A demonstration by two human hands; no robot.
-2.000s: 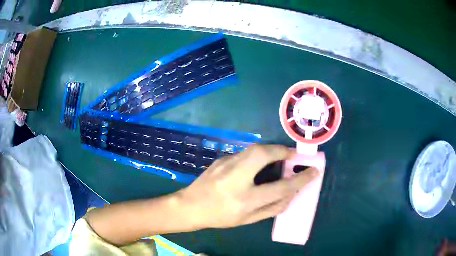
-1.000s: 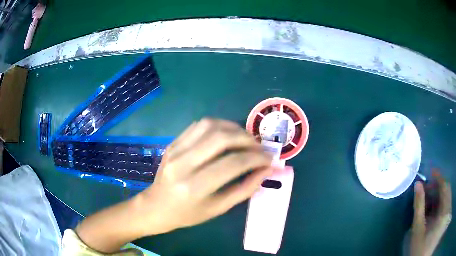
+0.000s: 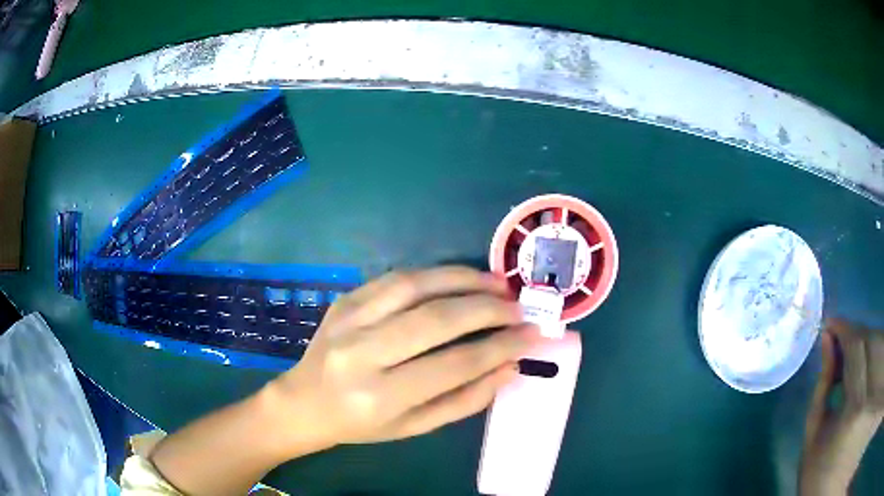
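Observation:
A pink handheld fan (image 3: 528,426) lies on the dark green tabletop, round head away from me. A black oval piece (image 3: 539,368) sits on its upper handle. At the white hub is a grey square (image 3: 556,260), with a white flap (image 3: 542,308) folded towards the handle. My left hand (image 3: 417,354) holds the fan at its neck, fingertips at the flap. My right hand (image 3: 853,397) is blurred at the right edge, beside a white smeared dish (image 3: 760,308); I cannot tell whether it holds anything.
Black strips with blue edges and rows of ovals (image 3: 208,308) lie overlapping on the left, with a short offcut (image 3: 68,254) beside them. A cardboard box (image 3: 14,194) stands at the left edge. A scuffed white rail (image 3: 436,60) crosses behind. Another pink piece (image 3: 51,44) is beyond it.
My left hand has moved from the handle to the neck, and the white flap is folded out, baring the grey square. My right hand has come into view; the thin stick seen earlier is no longer clear.

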